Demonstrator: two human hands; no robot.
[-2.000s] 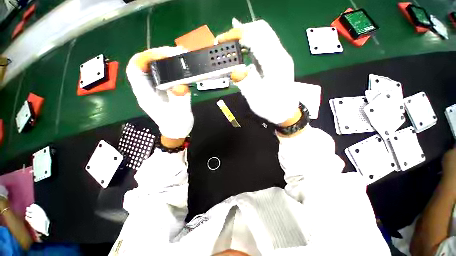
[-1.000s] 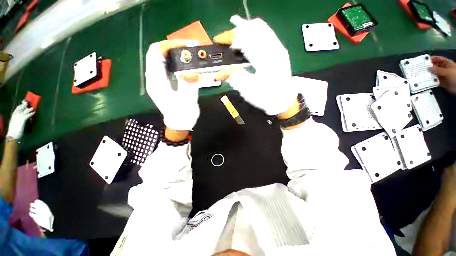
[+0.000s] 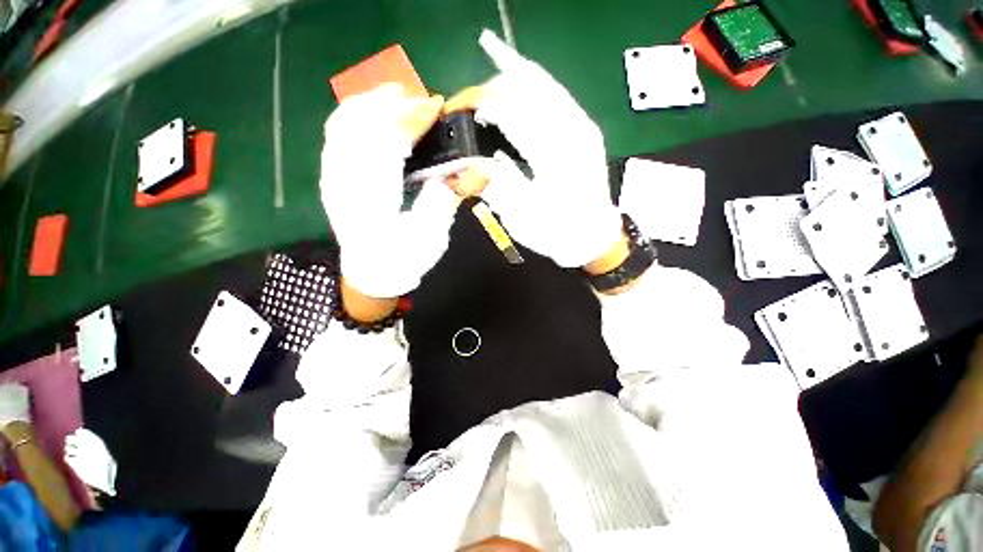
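Note:
An electronic unit, black with a white face at its lower edge, is held up between my two gloved hands over the near edge of the belt. My left hand grips its left side and my right hand its right side. The fingers and gloves hide most of the unit. The bare fingertips of both hands meet around it. A slim yellow knife lies on the black mat just below it.
White cover plates lie in overlapping piles at right, one plate beside my right hand. A dotted sheet and a covered unit lie at left. The green belt carries units on orange-red pads. Coworkers' arms show at both sides.
The unit has been turned between my hands, from its vented side to its port side and now mostly covered. At right, a coworker's hand has withdrawn from the plates; at left, another has left the belt.

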